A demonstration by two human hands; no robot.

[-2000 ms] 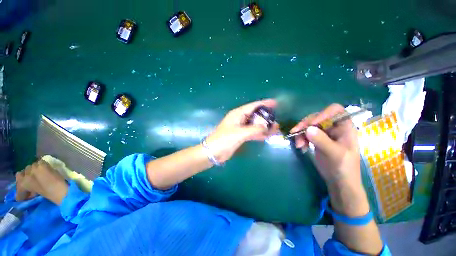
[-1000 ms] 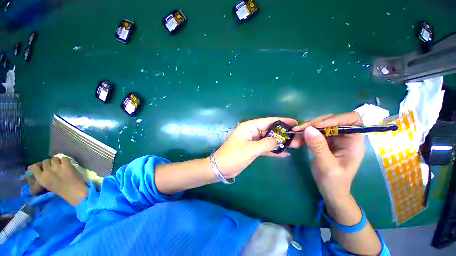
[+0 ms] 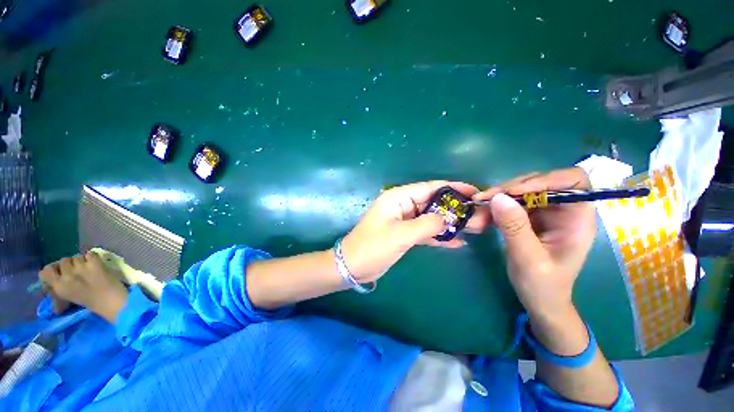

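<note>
My left hand (image 3: 394, 229), with a silver bracelet at the wrist, holds a black rounded device unit (image 3: 449, 214) with its open side up, showing gold patches inside. My right hand (image 3: 547, 233), with a blue band at the wrist, grips dark tweezers (image 3: 595, 195) with a yellow marking. The tweezers lie nearly level and their tip reaches the unit's right edge; whether the tip touches is too small to tell. The sheet with rows of orange pieces (image 3: 656, 273) lies right of my right hand.
Device units (image 3: 207, 162) lie spaced out on the green bench (image 3: 322, 121) at left and top. At right are a metal post foot (image 3: 629, 96), white crumpled paper (image 3: 694, 149) and a black tray (image 3: 720, 354). Another person's hands (image 3: 84, 282) are at left by a ribbed pad (image 3: 133, 233).
The tweezers have come from beside the unit to its edge, and both hands are closer together. The unit now faces up more. Several bench units have shifted slightly left in view.
</note>
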